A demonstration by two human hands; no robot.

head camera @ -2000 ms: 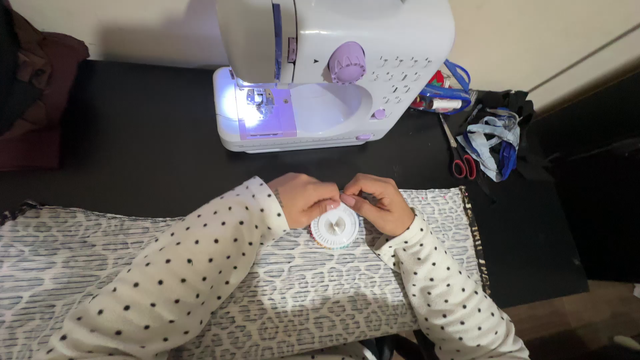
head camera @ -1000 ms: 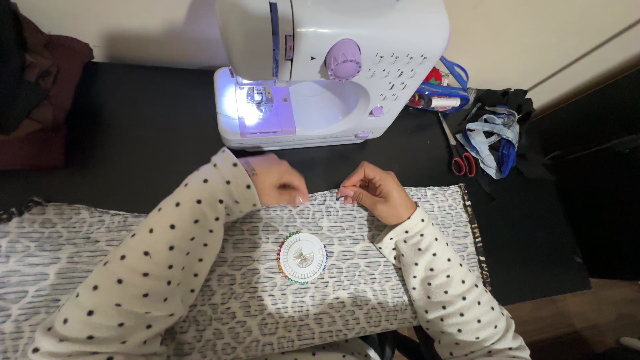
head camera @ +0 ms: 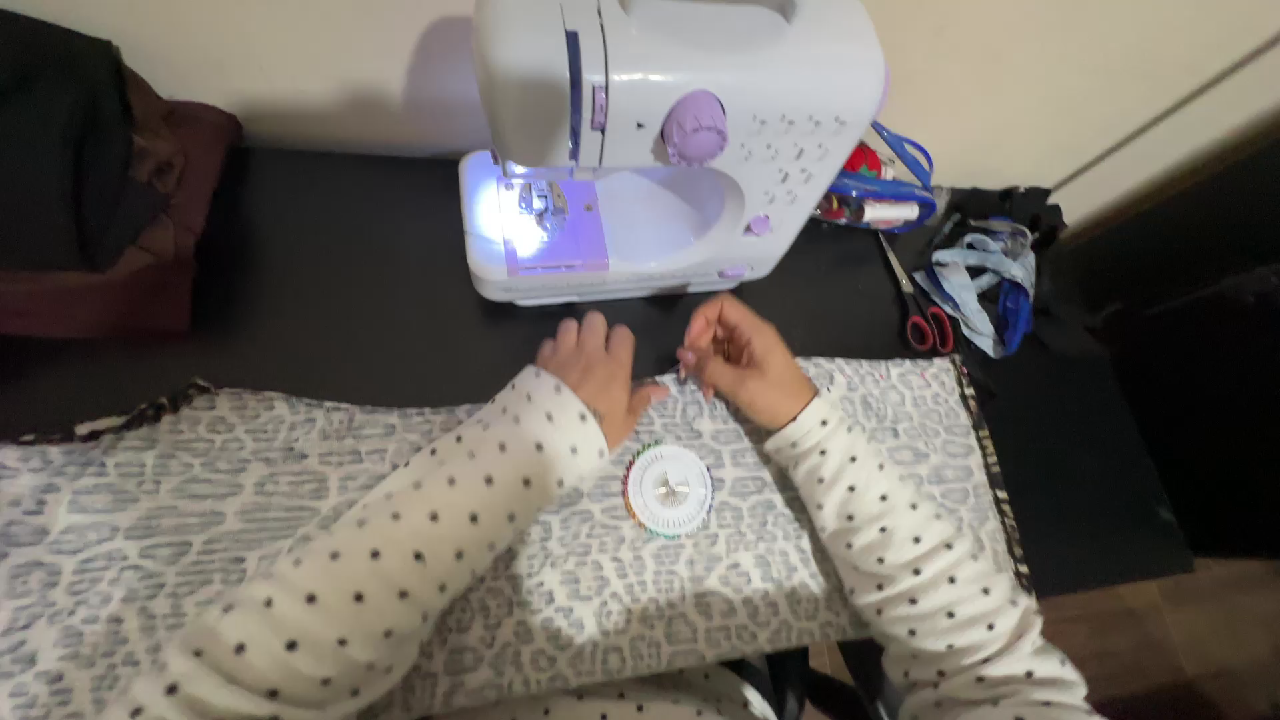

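Patterned fabric [head camera: 400, 500] in white and grey lies across the near part of the black table. My left hand [head camera: 600, 375] rests with spread fingers over the fabric's far edge, its thumb on the cloth. Just right of it, my right hand [head camera: 738, 360] has thumb and forefinger pinched at that edge; something tiny, perhaps a pin, seems to be between the fingertips, too small to make out. On the fabric below both hands sits a round white wheel of sewing pins [head camera: 668, 490] with coloured heads around its rim.
A lit white sewing machine [head camera: 680, 110] stands beyond the hands. To its right are a blue-edged pouch [head camera: 880, 200] of sewing supplies, scissors [head camera: 915, 310] with red and black handles, and blue fabric strips [head camera: 985, 280]. Dark folded cloth [head camera: 100, 200] is piled at the far left.
Two seconds ago both hands were together over the pin wheel; it then lay lower and uncovered on the fabric. My left hand has since spread its fingers at the fabric's edge.
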